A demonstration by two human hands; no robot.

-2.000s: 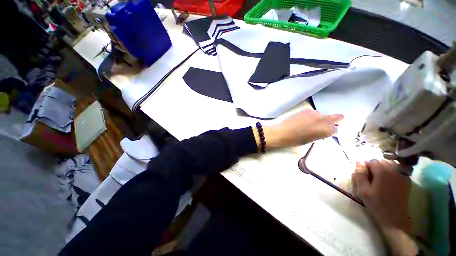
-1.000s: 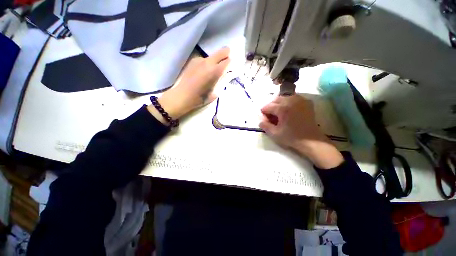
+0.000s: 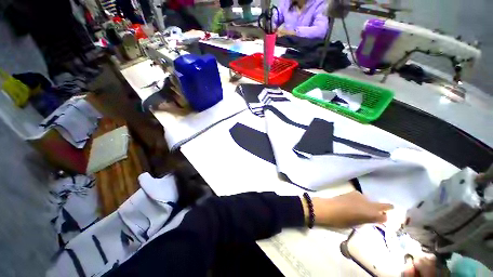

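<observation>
The pale garment panel (image 3: 324, 172) lies folded on the white table, its right part running towards the machine. A black fabric piece (image 3: 318, 136) lies on it. My left hand (image 3: 351, 210) rests palm down at the panel's edge, left of the needle area, fingertips pointing to the machine. My right hand (image 3: 422, 266) is at the bottom edge below the machine head (image 3: 451, 208), cut off and overexposed; its grip is hidden. A small pale piece with a dark edge (image 3: 370, 250) lies between the hands. Glare hides the needle.
Striped pieces (image 3: 273, 96), a blue bin (image 3: 199, 81), a red basket (image 3: 265, 66) and a green basket with scraps (image 3: 346, 96) stand beyond the panel. A teal bundle (image 3: 466, 267) is at lower right. A person in a purple top (image 3: 305, 19) sits across. Cut panels (image 3: 124, 227) hang lower left.
The view swung down to the machine, then back left and up, so the baskets and the person now show. My hands stay near the needle area; the right is now mostly cut off.
</observation>
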